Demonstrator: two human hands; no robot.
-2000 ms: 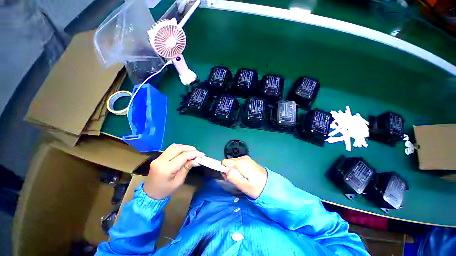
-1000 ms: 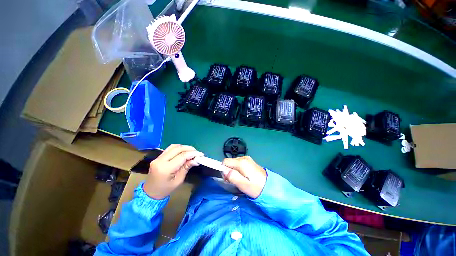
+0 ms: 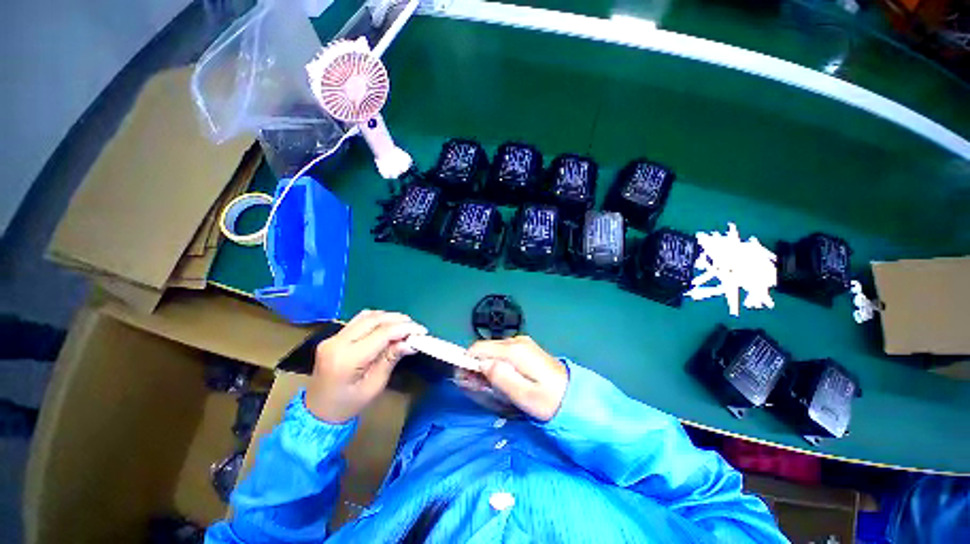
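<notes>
My left hand (image 3: 360, 364) and my right hand (image 3: 519, 374) are close together at the bench's front edge, in front of my chest. Between their fingertips they hold a pale narrow strip (image 3: 441, 349), one end in each hand. Something shiny and dark shows under the strip; I cannot tell what it is. A round black part with spokes (image 3: 497, 318) lies on the green bench just beyond my hands. Black units (image 3: 536, 233) stand in two rows behind it. A loose pile of white strips (image 3: 734, 268) lies to their right.
A blue dispenser (image 3: 308, 250), a tape roll (image 3: 246, 219), cardboard sheets (image 3: 149, 175) and a pink fan (image 3: 354, 85) are at the left. A large open carton (image 3: 117, 425) is at lower left. More black units (image 3: 751, 369) and a small carton (image 3: 923, 306) are at the right.
The view has shifted slightly. Both hands keep nearly the same pose around the pale strip. Nothing on the bench has visibly moved.
</notes>
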